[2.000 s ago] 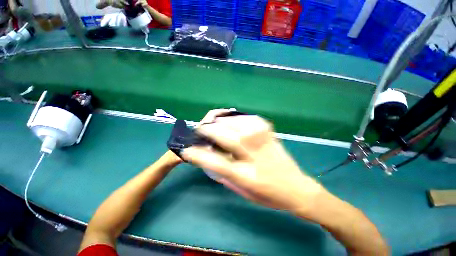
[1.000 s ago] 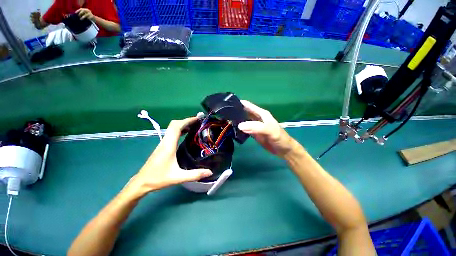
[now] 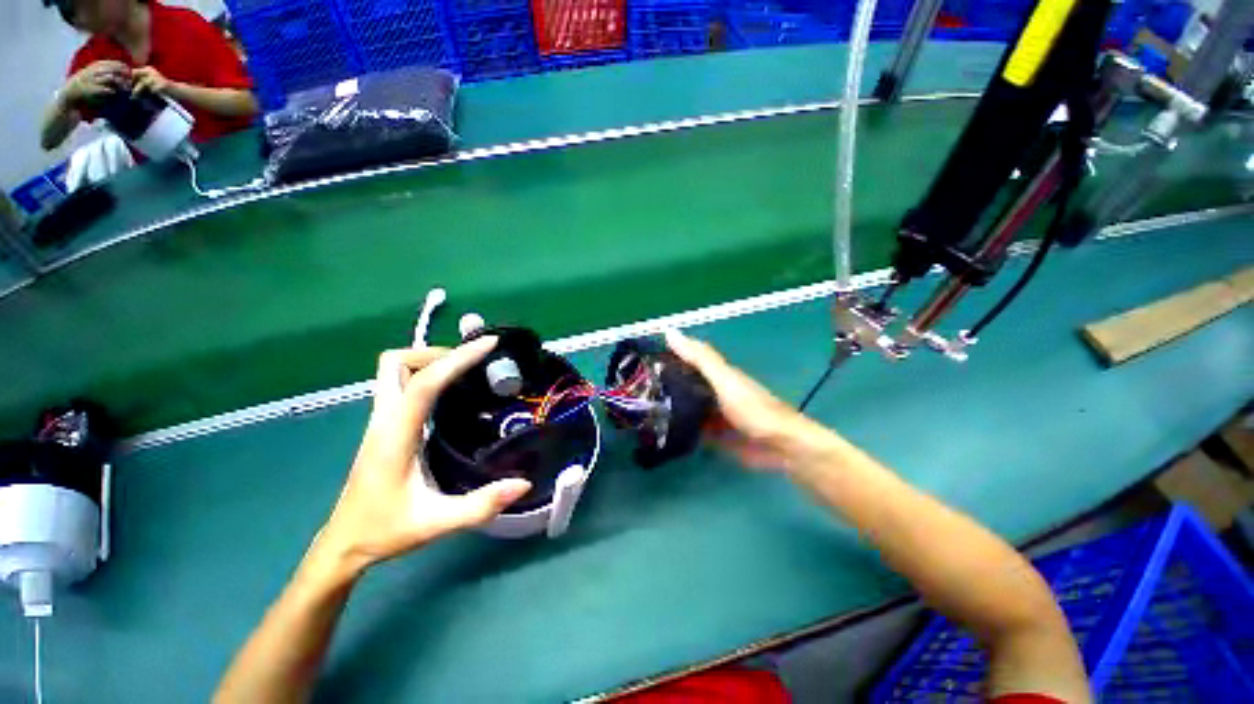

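Observation:
An open camera unit (image 3: 530,517) with a white shell and black inside rests on the green bench below the belt edge. My left hand (image 3: 399,461) grips its left side, thumb over the near rim. A pale ring and a white round part show inside the cup. My right hand (image 3: 736,413) holds the black lens housing (image 3: 677,413) to the right, apart from the cup, its open side turned left. Red, blue and yellow wires (image 3: 567,399) run between the two parts. The right fingertips are partly hidden behind the housing.
A black screwdriver (image 3: 983,151) hangs at the right beside a clear hose (image 3: 850,151). Another camera unit (image 3: 48,530) stands at the far left. A wooden strip (image 3: 1169,316) lies right, a blue crate (image 3: 1100,605) below. Across the belt are a wrapped bundle (image 3: 360,127) and a person (image 3: 193,69).
The black housing has moved off the cup to the right and turned, exposing the wires and the cup's inside. The view has shifted, and the screwdriver now appears further left.

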